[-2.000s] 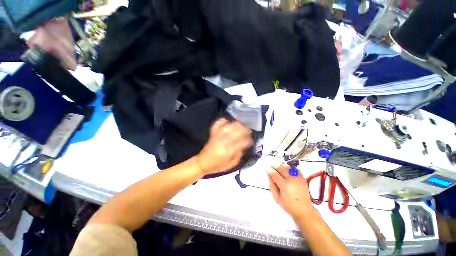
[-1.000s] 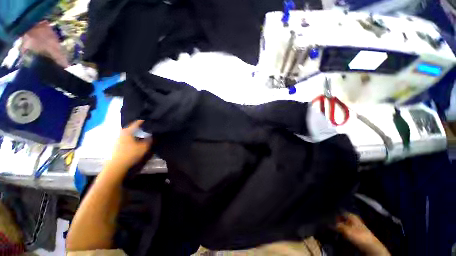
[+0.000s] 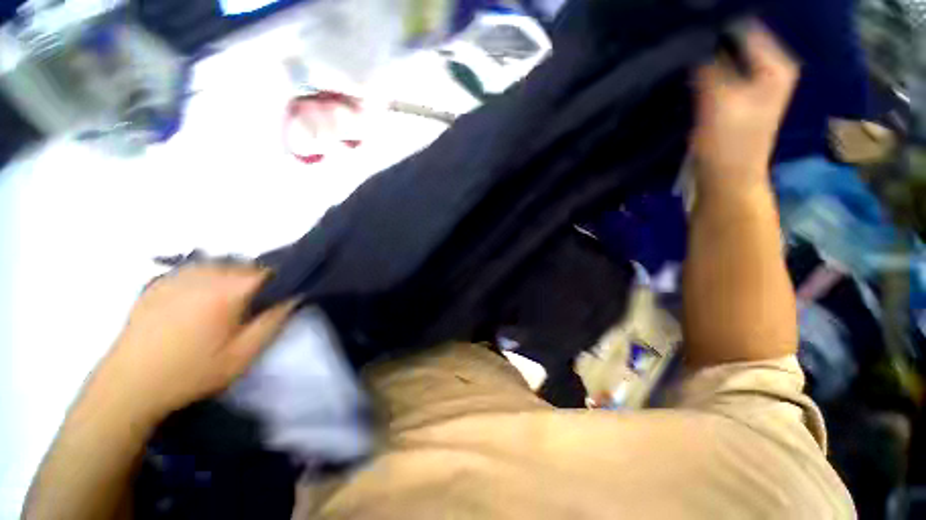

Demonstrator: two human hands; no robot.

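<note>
A long black cloth piece (image 3: 447,203) stretches diagonally between my two hands, from lower left to upper right, over the table's front edge and my lap. My left hand (image 3: 193,325) grips its left end. A light grey pocket bag or lining (image 3: 305,391) hangs just below my left hand. My right hand (image 3: 746,96) is raised at the upper right and grips the other end. The picture is blurred, and the fingertips of both hands are partly hidden.
Red-handled scissors (image 3: 323,124) lie on the white table (image 3: 234,193). A thin tan-grey strip (image 3: 421,110) and a dark green scrap (image 3: 466,78) lie to their right. The blurred white sewing machine (image 3: 340,41) stands behind. Mixed cloth and items are at the far right.
The view has swung to the right. The black cloth has gone from lying over the table edge and lap to being stretched diagonally. My right hand has risen with its end.
</note>
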